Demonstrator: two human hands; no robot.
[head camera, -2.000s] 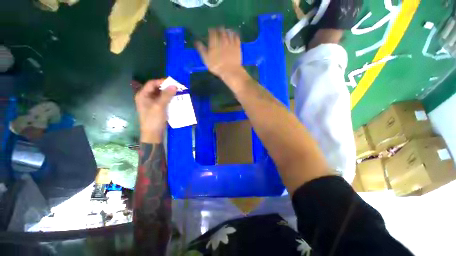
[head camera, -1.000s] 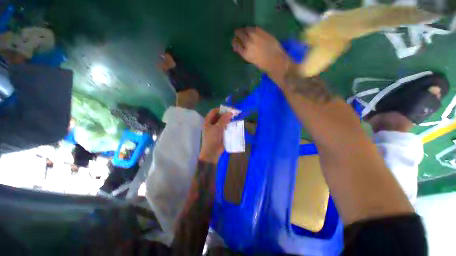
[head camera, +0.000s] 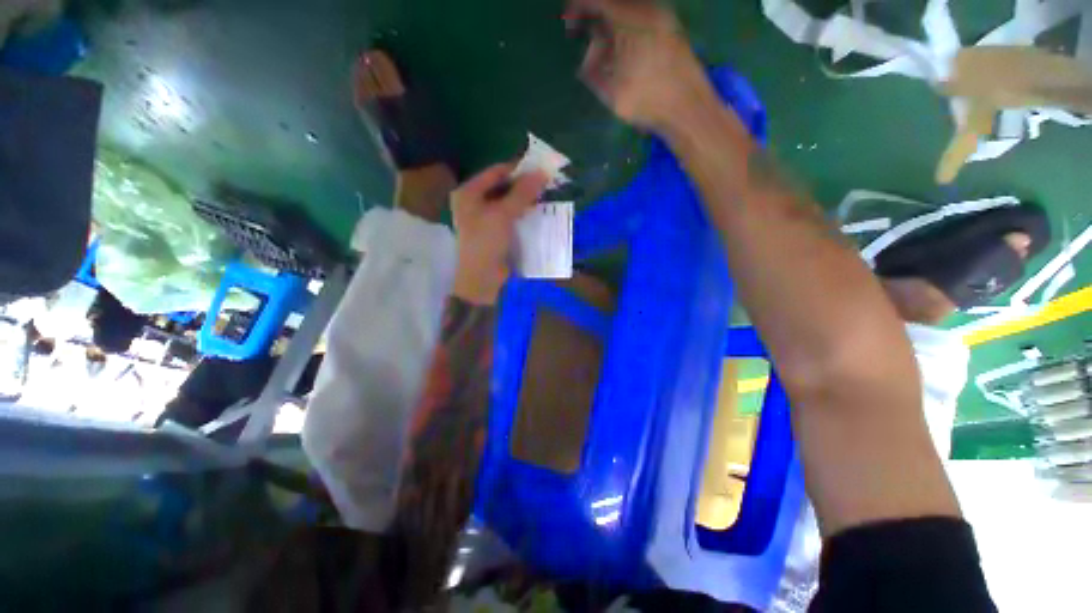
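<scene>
A bright blue plastic stool with rectangular openings stands tilted between my legs. My left hand is shut on a printed white paper slip above the stool's left side. A small white pointed piece also shows at its fingertips. My right hand is beyond the stool's far end, over the green floor, at the top edge of the picture. Its fingers are bent and blurred, and I cannot tell if they hold anything.
My feet in dark sandals are on the green floor, left and right. White strips and torn brown card lie at upper right. A smaller blue stool and green plastic bag are at left.
The view has turned, and the stool now appears tilted and further right. My right hand has moved off the stool to beyond its far end. My left hand still holds the slip.
</scene>
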